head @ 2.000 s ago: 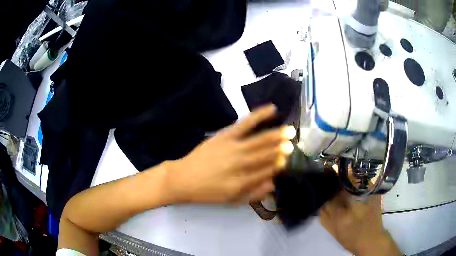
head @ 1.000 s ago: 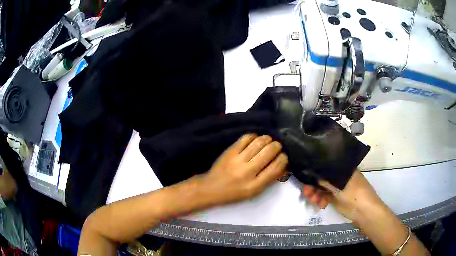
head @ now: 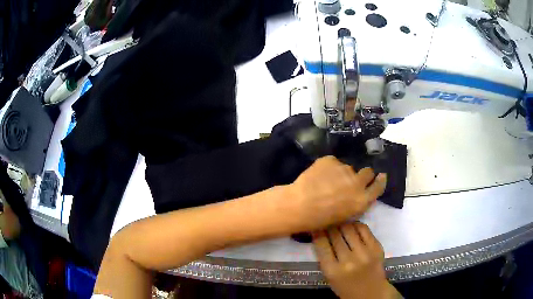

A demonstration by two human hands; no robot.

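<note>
The black garment (head: 175, 87) lies in a heap left of the sewing machine (head: 421, 76). Its long narrow section (head: 216, 175) runs right to the needle area, and its end (head: 397, 169) lies flat on the bed under the machine head. My left hand (head: 336, 193) is on the black end just in front of the needle, fingers bent onto the cloth. My right hand (head: 350, 257) is below it, at the cloth's near edge, fingertips partly hidden under my left hand. The needle and presser foot are hidden by the head and cloth.
A small black square (head: 284, 66) lies on the table left of the machine head. A dark grey piece with a coiled pattern (head: 20, 125) is at the far left, by a white spool-like thing (head: 60, 89). The ruler edge (head: 257, 274) runs along the table front. A blue crate (head: 80, 280) is below.
My left hand has moved right onto the cloth end. My right hand has moved left and down, below it. The cloth end now lies flatter, and the view has shifted right.
</note>
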